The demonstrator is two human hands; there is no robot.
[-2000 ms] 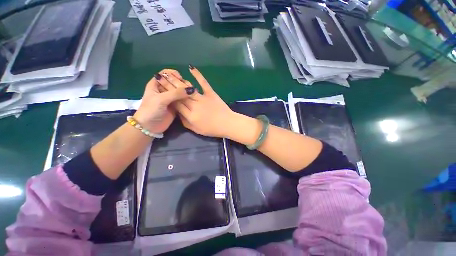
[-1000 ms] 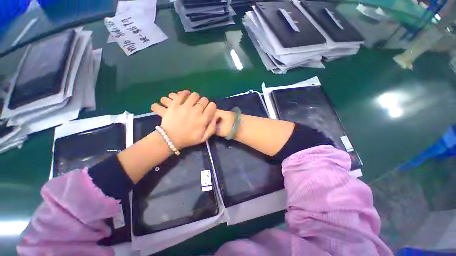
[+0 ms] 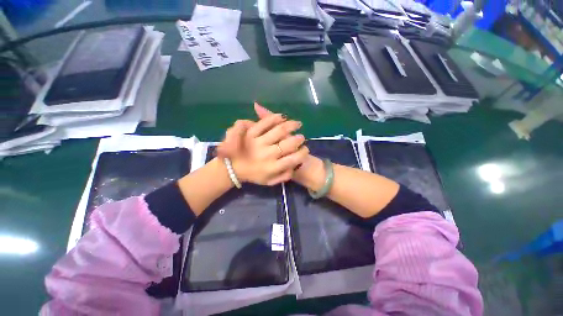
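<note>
Four dark tablets lie side by side on white sleeves: the far-left tablet [image 3: 139,173], the second tablet [image 3: 237,247] with a small white label and a small light ring mark, the third tablet [image 3: 327,228], and the far-right tablet [image 3: 401,160]. All screens look dark and glossy. My left hand [image 3: 265,151], with pale beads and a ring, lies over and grips my right hand [image 3: 308,170] above the middle tablets. My right hand is mostly hidden, with one finger showing above. A green bangle is on its wrist. No tablet is held.
Stacks of tablets and white sleeves stand at the left [image 3: 95,68], back centre [image 3: 295,28] and back right [image 3: 395,68]. A handwritten paper sign [image 3: 213,37] lies at the back. A blue object [image 3: 543,241] is at the right edge. The bench [image 3: 204,99] is glossy green.
My hands have shifted, rubbing or regripping each other; my left hand stays on top as it was one second ago. The view has tilted and shifted. The tablets look unmoved.
</note>
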